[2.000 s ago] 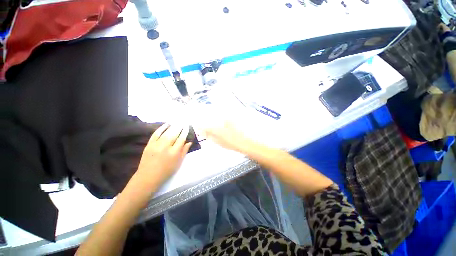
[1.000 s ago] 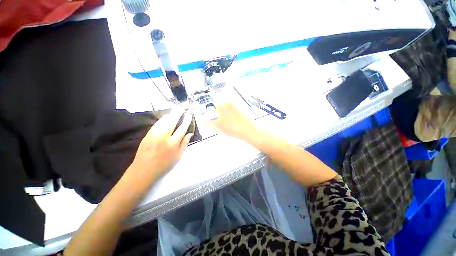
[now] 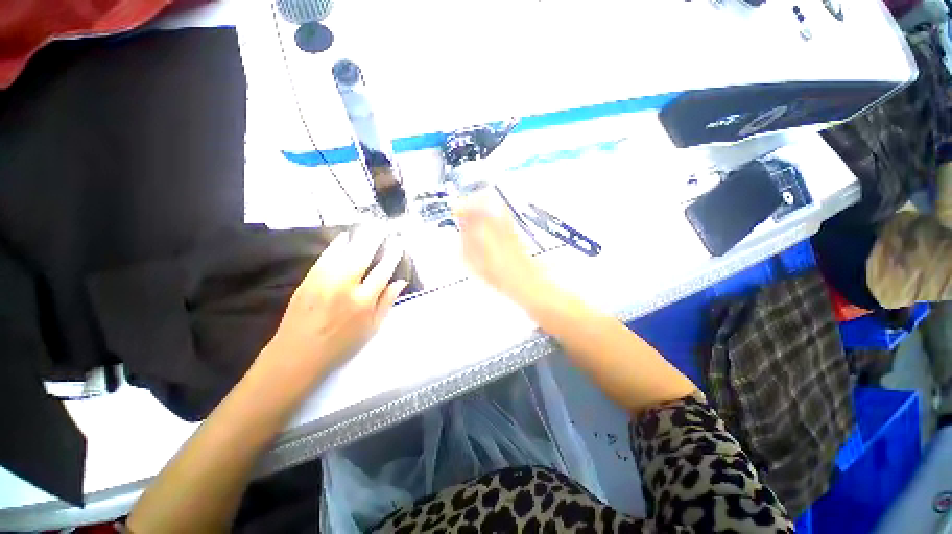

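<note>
The dark garment panel (image 3: 136, 156) spreads left of the needle, with a bunched part running to the presser foot and needle (image 3: 391, 203). My left hand (image 3: 339, 287) lies flat on the cloth's right end, fingers spread over it just below the needle. My right hand (image 3: 485, 229) is beside the presser foot, on its right; its fingertips are washed out by glare, and whether it holds anything cannot be told. The white sewing machine (image 3: 585, 52) with a blue stripe stands behind. Glare hides the stitching spot.
Thread snips (image 3: 564, 227) lie right of my right hand. A black phone-like rectangle (image 3: 734, 214) lies at the table's right end. Red cloth (image 3: 73, 26) is at upper left. Blue bins (image 3: 872, 459) and plaid pieces (image 3: 783, 381) are at right. A translucent bag (image 3: 470, 428) hangs below the table edge (image 3: 418, 391).
My right hand has shifted right and up beside the presser foot. My left hand stays on the cloth, which now lies closer under the needle. The camera view has also shifted.
</note>
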